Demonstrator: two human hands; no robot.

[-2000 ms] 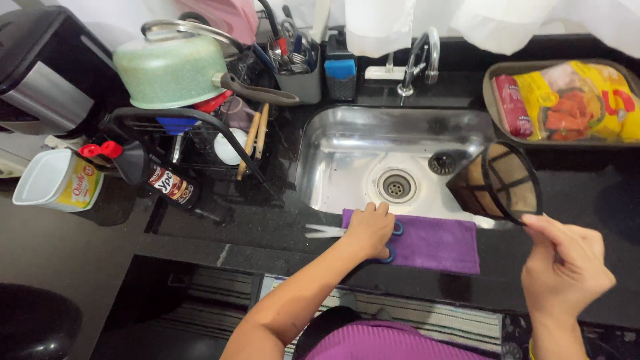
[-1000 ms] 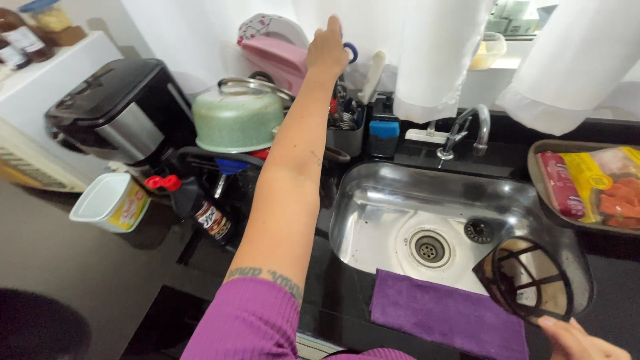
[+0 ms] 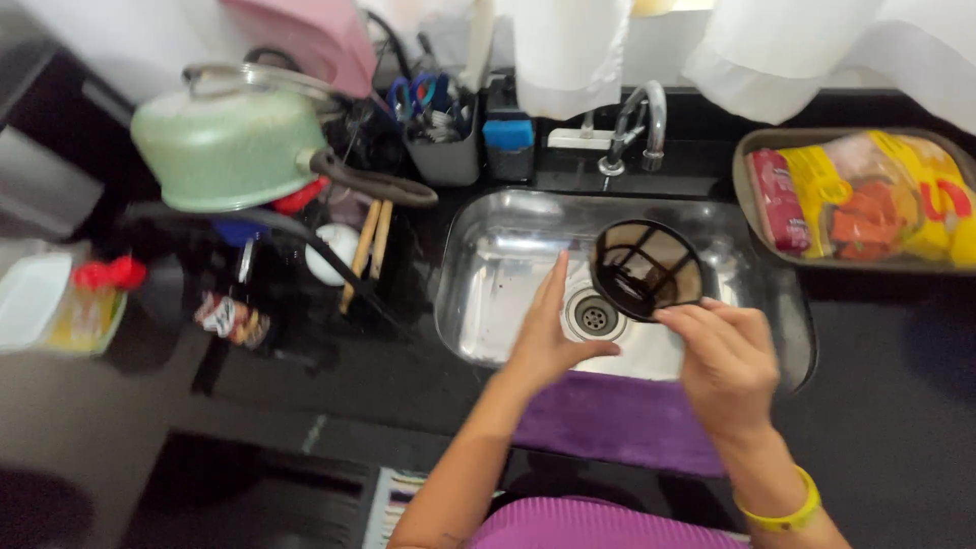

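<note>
My right hand (image 3: 724, 358) holds a reusable mesh coffee filter (image 3: 646, 271) by its rim, tilted over the stainless steel sink (image 3: 488, 252). Dark residue shows inside the mesh. Just left of the filter, my left hand (image 3: 545, 335) is empty, its thumb and fingers spread near the drain (image 3: 596, 316). A purple cloth (image 3: 618, 423) lies along the sink's front edge, partly behind my forearms. Blue-handled scissors (image 3: 412, 95) stand in the grey utensil holder (image 3: 446, 160) behind the sink.
A chrome faucet (image 3: 653, 126) and a blue sponge (image 3: 508, 134) are at the back. On the right, a baking pan (image 3: 751, 164) holds packaged food (image 3: 869, 206). At left, a green pot (image 3: 229, 149) rests on the dish rack (image 3: 305, 229), near a plastic tub (image 3: 34, 301).
The scissors, under my left hand on the purple cloth at first, now stand in the utensil holder. My left hand has come back from there to the sink, beside the filter.
</note>
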